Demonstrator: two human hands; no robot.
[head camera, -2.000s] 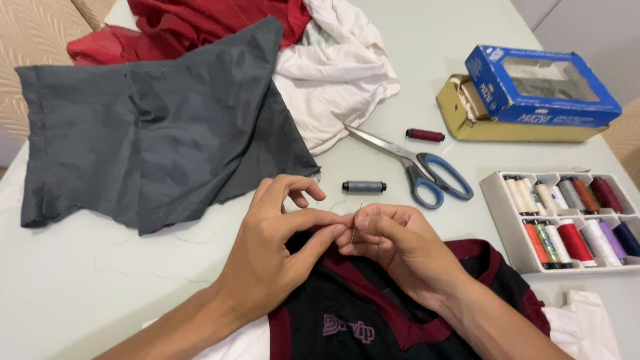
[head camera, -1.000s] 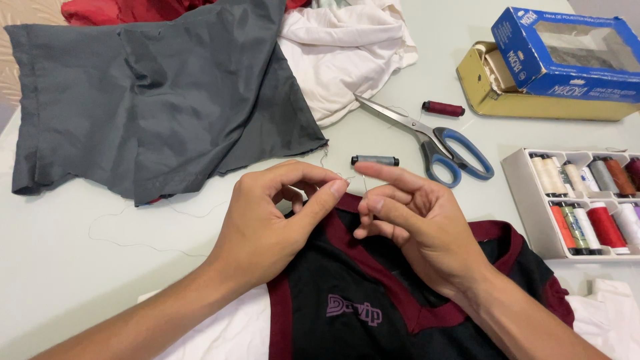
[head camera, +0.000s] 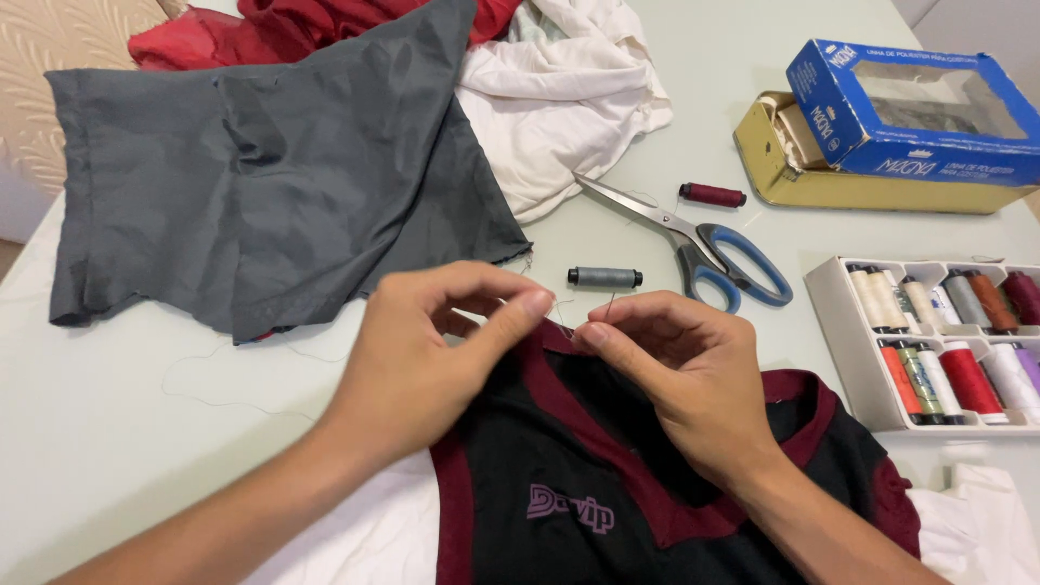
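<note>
My right hand pinches a thin sewing needle upright between thumb and forefinger. Just left of it, my left hand holds a fine thread at its thumb and forefinger tips. Both hands are over the maroon neckline of a black garment with printed lettering. Beyond the fingertips lie a grey thread spool, scissors with blue-grey handles and a maroon thread spool. Grey fabric is spread at the upper left, with loose thread below it.
A white tray of coloured thread spools stands at the right. Behind it, a blue windowed box rests on a yellow tin. White cloth and red cloth lie at the back, with more white cloth under the black garment.
My fingertips, close together two seconds ago, are now a little apart. The needle stands upright in my right fingers.
</note>
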